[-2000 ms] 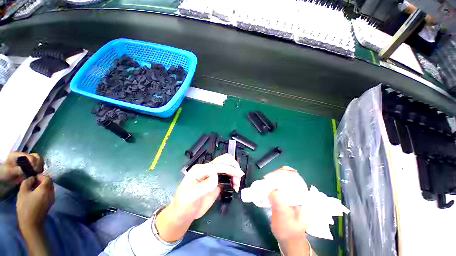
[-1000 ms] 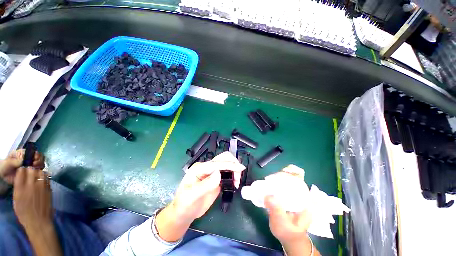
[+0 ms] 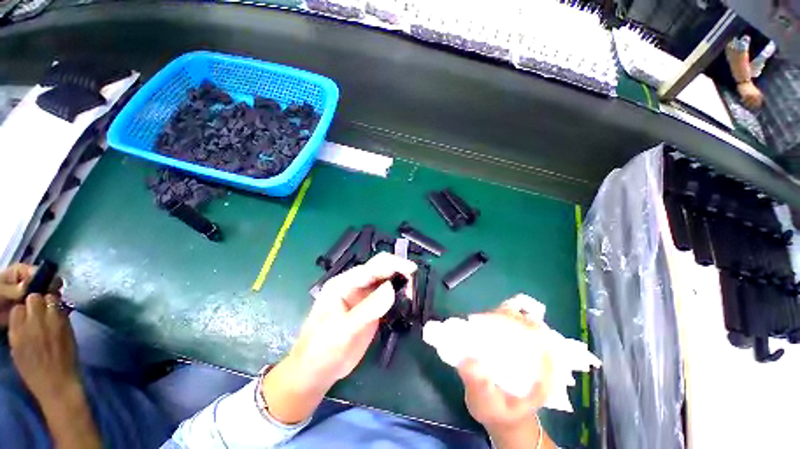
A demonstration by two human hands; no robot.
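Note:
My left hand [image 3: 338,320] is in the middle foreground, its fingers closed on a small black plastic part [image 3: 399,289] over the loose pile. My right hand [image 3: 502,395], to its right, holds a crumpled white cloth [image 3: 561,355] and a whitish bottle-like shape [image 3: 452,338] that points left towards the black part. The overexposed white blurs where bottle and cloth meet. Black bar-shaped parts [image 3: 421,239] lie loose on the green bench [image 3: 228,302] behind and under my left hand. Two bars [image 3: 452,208] lie side by side further back.
A blue basket [image 3: 294,182] of small black pieces stands at the back left, with more pieces [image 3: 180,191] spilled in front. Clear film [image 3: 627,281] wraps a stack with black bars [image 3: 759,298] at right. Another person's hands [image 3: 39,329] hold a black part at far left.
The view has shifted slightly. My left hand has turned the black part, so less of it shows. My right hand is a little lower, still with the cloth.

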